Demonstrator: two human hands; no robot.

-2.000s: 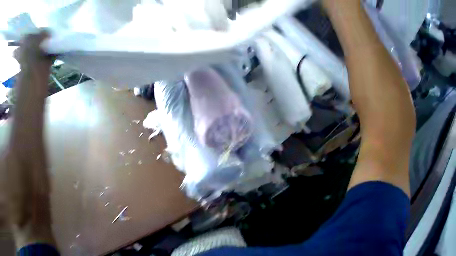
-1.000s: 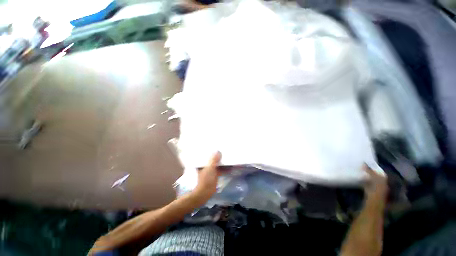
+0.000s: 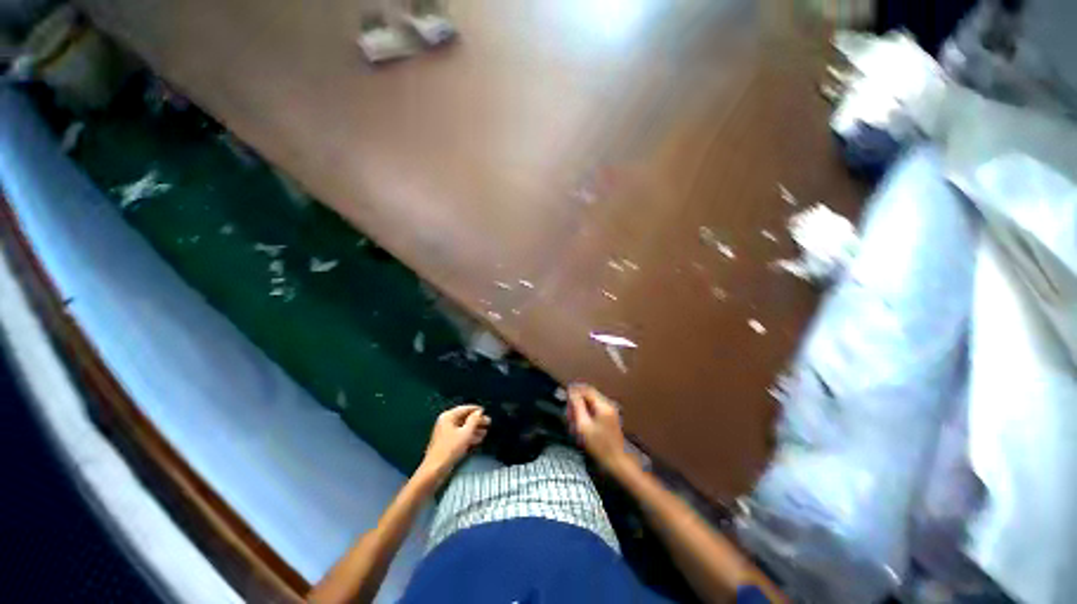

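Observation:
My left hand (image 3: 458, 432) is in front of my waist, fingers curled together, with nothing seen in it. My right hand (image 3: 594, 418) is by the near edge of the brown table (image 3: 520, 153), thumb and fingers close together. A tiny pale spot shows at its fingertips; I cannot tell if it is a held scrap. White cloth or sheet (image 3: 1022, 389) lies at the right, beside a plastic-wrapped light blue roll (image 3: 874, 354). Neither hand touches it. Small white scraps (image 3: 613, 341) lie on the table.
Two small pale blocks (image 3: 385, 45) stand on the far part of the table. White tangled scraps (image 3: 824, 240) lie near the roll. The green floor (image 3: 254, 254) is scrap-littered. A bucket (image 3: 73, 61) stands at upper left. Another long table with a pale blue covering (image 3: 177, 342) runs along the left.
Both hands have let go of the white sheet and come together in front of my waist. The view has turned left and down; the rolls are now at the right, and the floor shows.

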